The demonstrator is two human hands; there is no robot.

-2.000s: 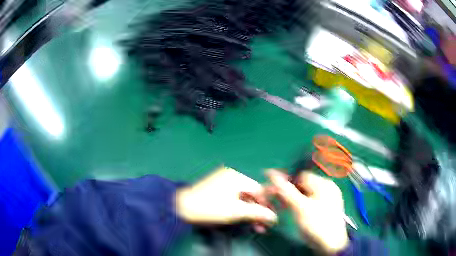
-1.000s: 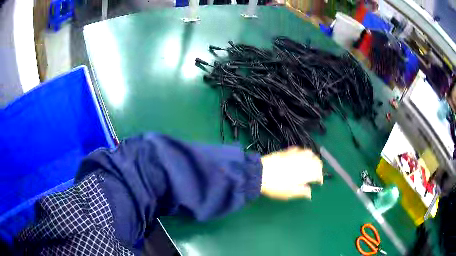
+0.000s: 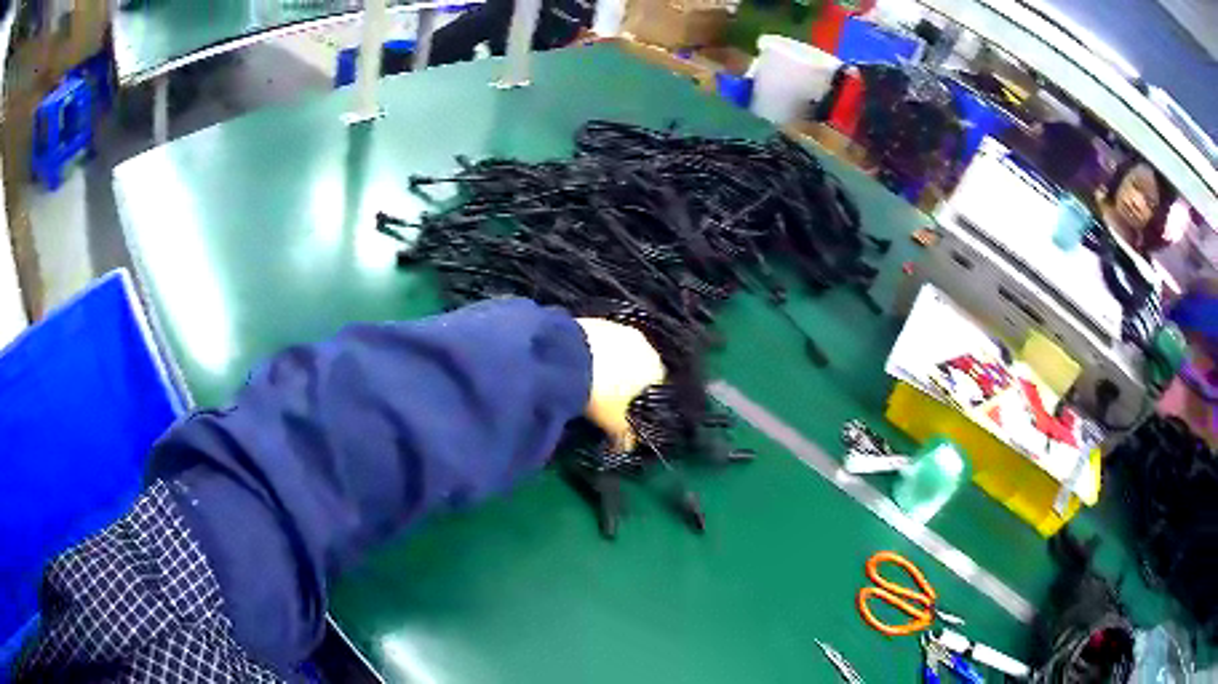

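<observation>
My left hand (image 3: 623,380), in a dark blue sleeve, reaches over the bench to the near side of the black cable pile (image 3: 628,221). Its fingers are closed around some black cables (image 3: 655,448); several connector ends stick out below and to the right of the hand. The fingertips are partly hidden among the cables. My right hand is not in view. A slim silver pointed tool (image 3: 839,660) lies on the bench at the bottom edge.
Blue bin (image 3: 80,441) at left. Orange-handled scissors (image 3: 896,593), blue-handled pliers (image 3: 946,660), steel ruler (image 3: 868,494), pale green item (image 3: 930,478) and yellow box (image 3: 988,461) under papers at right. More black cables (image 3: 1175,488) at far right. A person's face shows at upper right.
My left hand has moved from bare bench near the ruler into the pile's near edge and taken hold of cables. The view has shifted, bringing the pliers and pointed tool into sight.
</observation>
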